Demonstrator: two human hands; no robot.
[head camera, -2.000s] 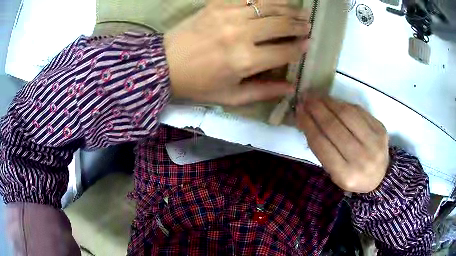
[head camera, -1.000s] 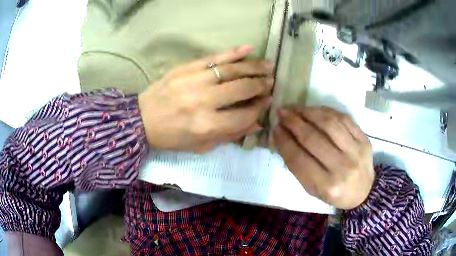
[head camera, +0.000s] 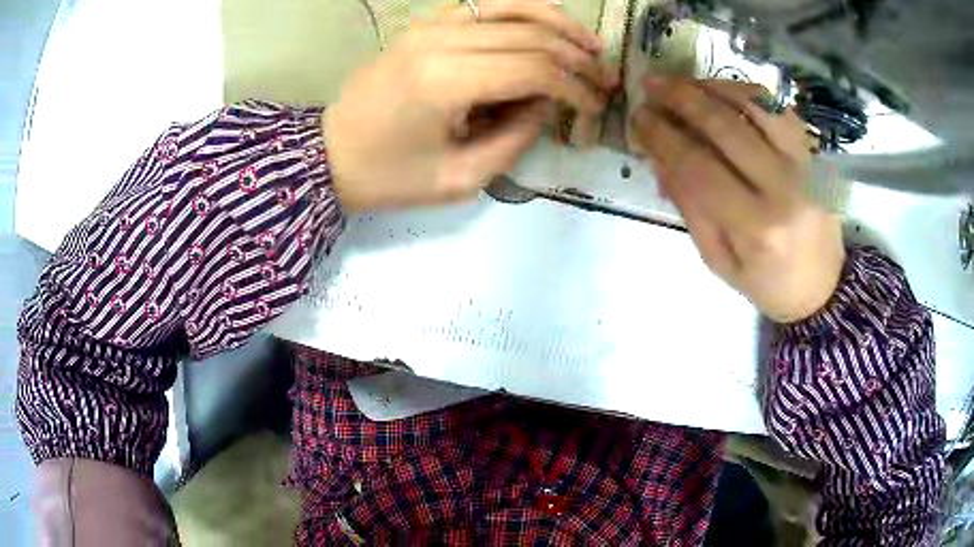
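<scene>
The khaki trouser front panel (head camera: 288, 59) lies at the top left, partly under my left hand. The zipper (head camera: 628, 32) runs down its right side between my hands, its teeth a thin dark line. My left hand (head camera: 459, 107) has its fingertips on the cloth at the zipper's left side. My right hand (head camera: 742, 192) pinches the lower end of the zipper strip from the right. Both hands are slightly blurred. The needle area is partly hidden and blurred.
The dark, blurred sewing machine head (head camera: 865, 64) hangs at the top right, close to my right hand. The white table (head camera: 513, 310) has ruler marks near its front edge. A grey plate (head camera: 417, 395) sticks out below that edge, over the checked apron (head camera: 481, 481).
Both hands and the cloth have moved up and away from the table's front edge. The machine head has come into view at the top right, near my right hand.
</scene>
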